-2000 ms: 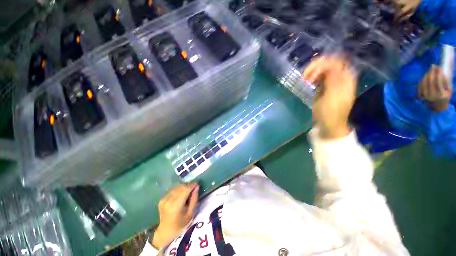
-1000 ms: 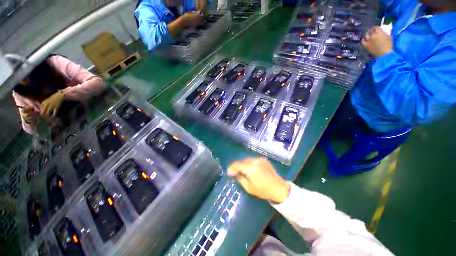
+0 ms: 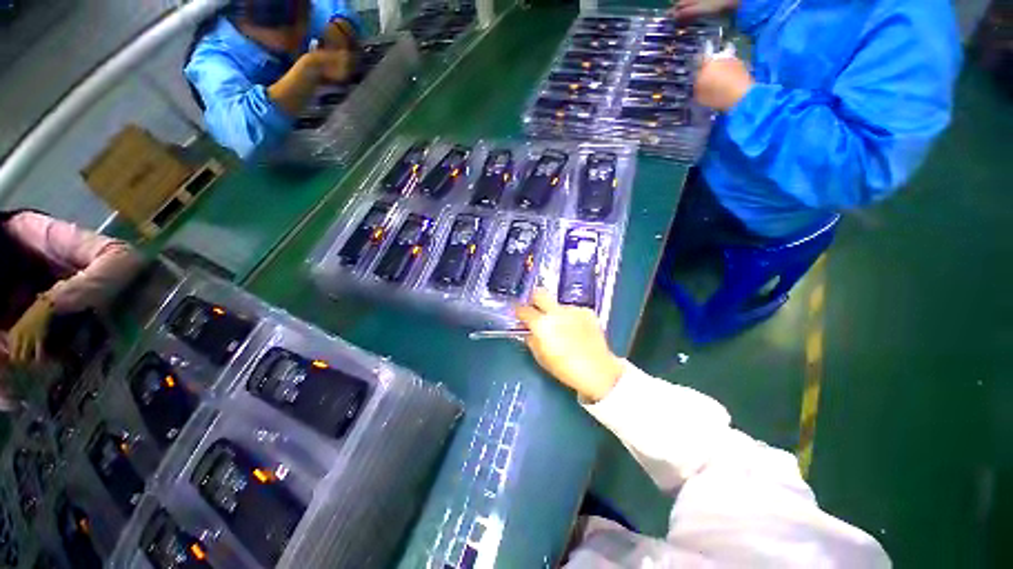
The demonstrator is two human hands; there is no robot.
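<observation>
My right hand (image 3: 571, 342) is at the near edge of a clear blister tray (image 3: 433, 291) of black device housings. Its fingers are closed around thin pale tweezers (image 3: 500, 333) that point left. The fingertips are just below a housing (image 3: 515, 258); whether they touch the tray cannot be told. The nearest right housing (image 3: 579, 267) lies in its pocket. A pale release liner sheet (image 3: 494, 456) with small rectangles, a few dark, lies on the green bench below my hand. My left hand is out of the picture.
A tall tray stack (image 3: 411, 478) with housings on top stands at lower left. Another tray of housings (image 3: 622, 83) is at the back. A person in blue (image 3: 822, 111) works at right, another (image 3: 239, 83) at back left, and a pink sleeve (image 3: 83, 250) shows at left.
The view has swung right and up from the tray stack to the middle tray. My right hand has moved from beside the stack to that tray's edge. My left hand has left the picture.
</observation>
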